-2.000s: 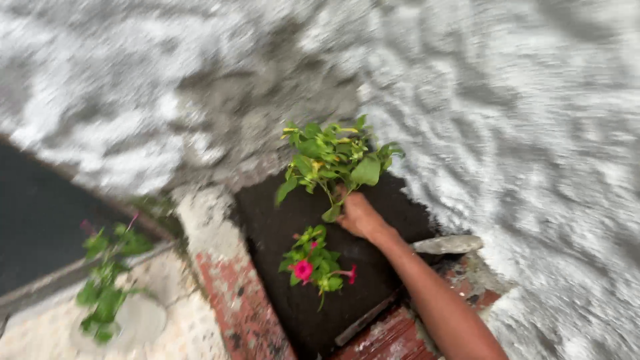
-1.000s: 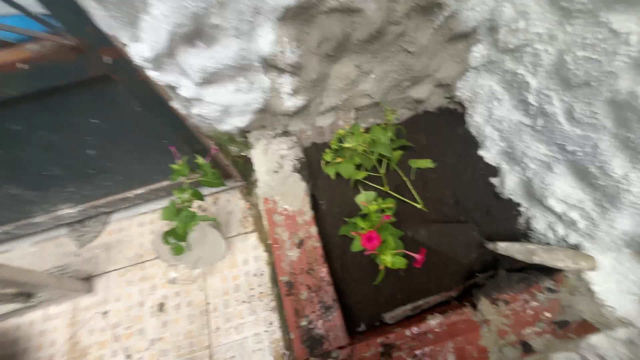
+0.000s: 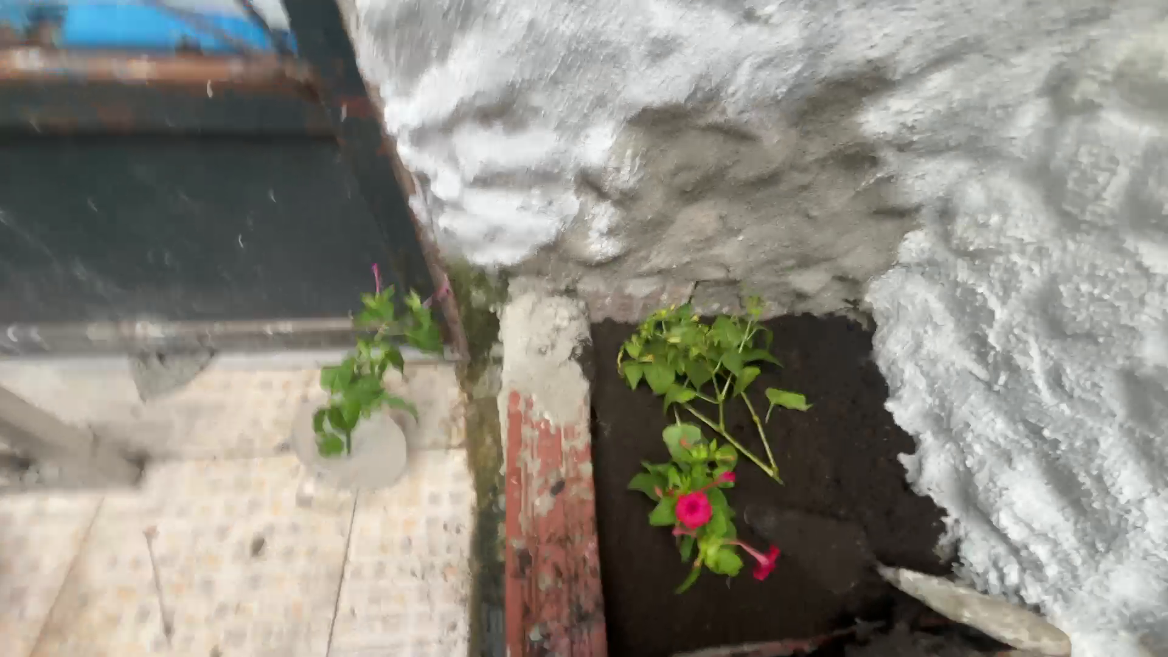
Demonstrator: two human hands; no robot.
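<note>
Neither of my hands is in view. A leafy green cutting (image 3: 698,356) lies on the dark soil (image 3: 830,420) of a brick-edged planting bed, its bare stems pointing down and right. Just below it sits a plant with deep pink flowers (image 3: 693,509); whether it is rooted or laid down, I cannot tell. At the left, another green sprig (image 3: 356,392) with thin pink buds stands over a round pale container (image 3: 379,456) on the tiles.
A red-painted brick edge (image 3: 552,538) borders the bed on the left. Rough white-painted wall (image 3: 1031,365) rises behind and at the right. A long pale stone (image 3: 976,607) lies at the lower right. Tiled floor (image 3: 246,538) and a dark metal panel (image 3: 173,228) are at the left.
Two seconds ago a hand held the leafy green cutting over the bed. One second ago the cutting lay on the soil and the hand was out of view. The view has shifted left.
</note>
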